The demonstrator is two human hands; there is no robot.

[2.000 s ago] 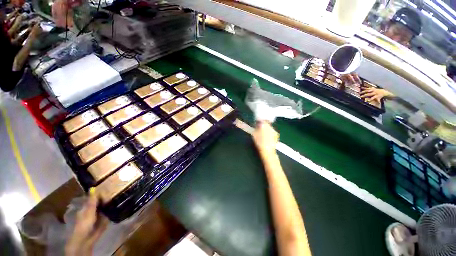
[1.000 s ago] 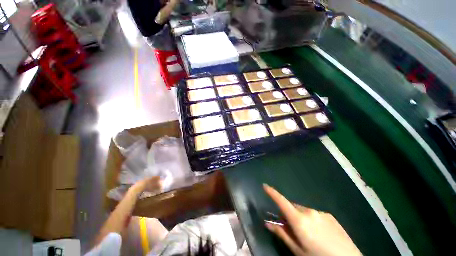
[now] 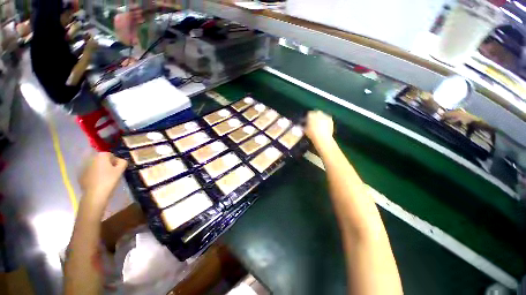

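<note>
A black blister tray [image 3: 199,222] with rows of gold phone-shaped units [image 3: 185,210] lies across the dark green bench, on what looks like more black trays. Many units show a pale round label near one end. My left hand [image 3: 102,170] is closed on the tray's left corner. My right hand [image 3: 319,125] is closed at the tray's far right corner. The fingertips of both hands are blurred. The tray's near edge looks slightly apart from the layer under it.
A green conveyor belt [image 3: 392,173] with a white edge strip runs behind. A white stack [image 3: 148,102] and a red stool [image 3: 95,131] are at the left. Translucent plastic [image 3: 151,260] lies in the carton below. Another person's hands [image 3: 470,122] work at a tray at right.
My left hand has come up from the plastic in the carton to the tray's left corner. My right hand has moved from above the near bench to the tray's far right corner. The view has turned right.
</note>
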